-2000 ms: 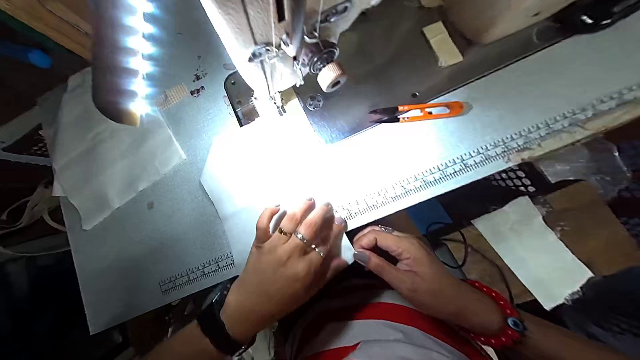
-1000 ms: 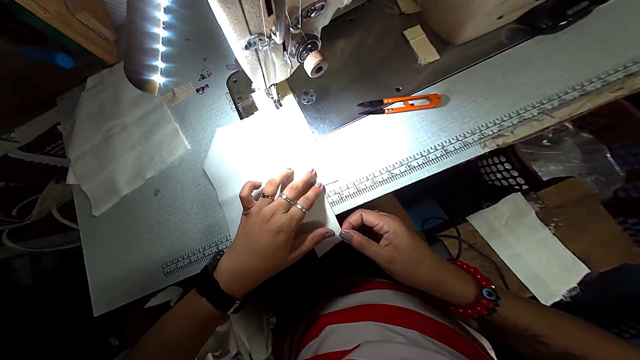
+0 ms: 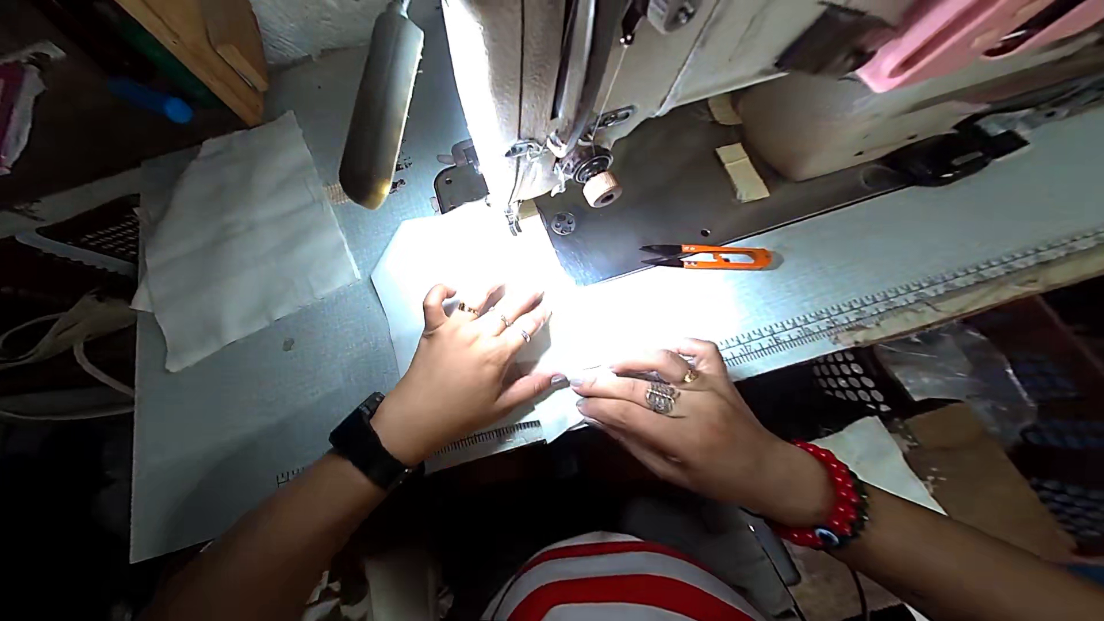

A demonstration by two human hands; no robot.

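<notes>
A white fabric piece [image 3: 466,250] lies under the needle and presser foot [image 3: 513,220] of a sewing machine [image 3: 535,95], brightly lit by its lamp. My left hand [image 3: 474,362] rests palm down on this fabric with its fingers spread, the thumb pointing at my right hand. My right hand [image 3: 681,414] pinches the fabric's near edge between thumb and fingers, just right of the left thumb. Orange thread snips [image 3: 724,257] lie on the table to the right of the machine needle. Glare hides the fabric's detail around its middle.
Another white fabric piece [image 3: 246,241] lies at the left of the table [image 3: 207,448]. A lamp [image 3: 379,112] hangs above. A measuring tape strip [image 3: 828,315] runs along the front edge. A pink tool handle [image 3: 957,43] is at upper right, and a plastic bag [image 3: 957,379] below the table edge.
My right hand has turned over the fabric edge, its back and rings now showing. My left hand stays flat on the fabric. The view has shifted somewhat.
</notes>
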